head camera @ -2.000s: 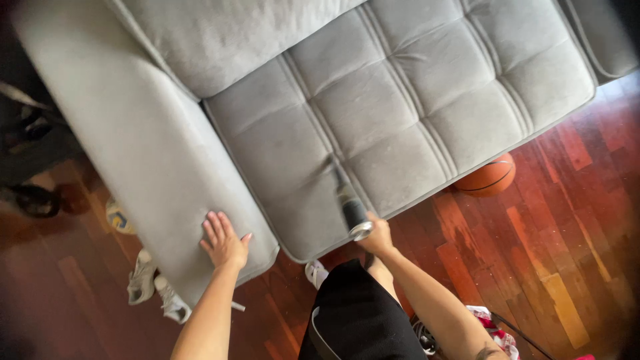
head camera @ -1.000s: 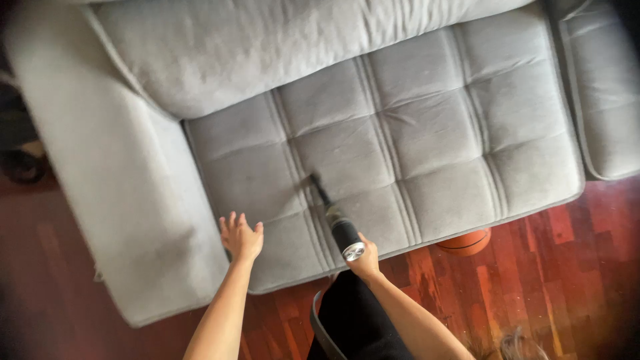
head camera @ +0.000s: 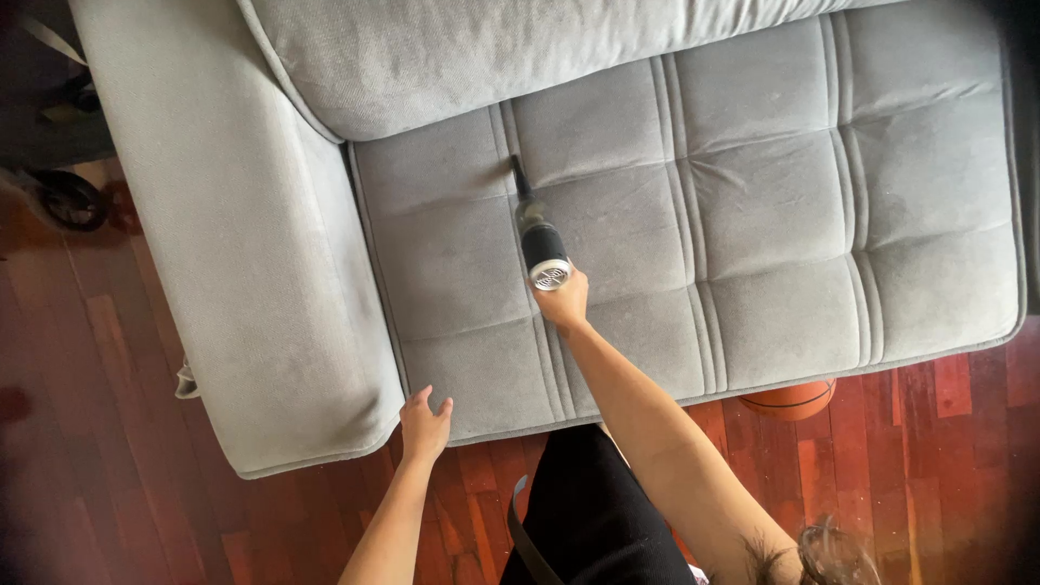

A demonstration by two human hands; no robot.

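Note:
My right hand (head camera: 564,297) grips a black handheld vacuum cleaner (head camera: 542,244) with a silver vented end and a clear middle section. Its narrow dark nozzle points away from me, its tip at a double seam of the grey tufted sofa seat cushion (head camera: 609,227); whether the tip touches the fabric I cannot tell. Nothing is in my left hand (head camera: 426,424), which has its fingers apart near the front edge of the seat, beside the sofa's armrest (head camera: 244,284).
A grey back cushion (head camera: 455,57) lies along the rear of the seat. Below the front edge, a basketball (head camera: 790,400) partly shows on the reddish wood floor (head camera: 934,455). A dark wheel (head camera: 71,200) stands left of the armrest, and part of a pale shoe (head camera: 186,381) shows beside it.
My right hand has carried the vacuum farther over the seat toward the back cushion. My left hand, resting on the armrest two seconds ago, is now off it at the seat's front.

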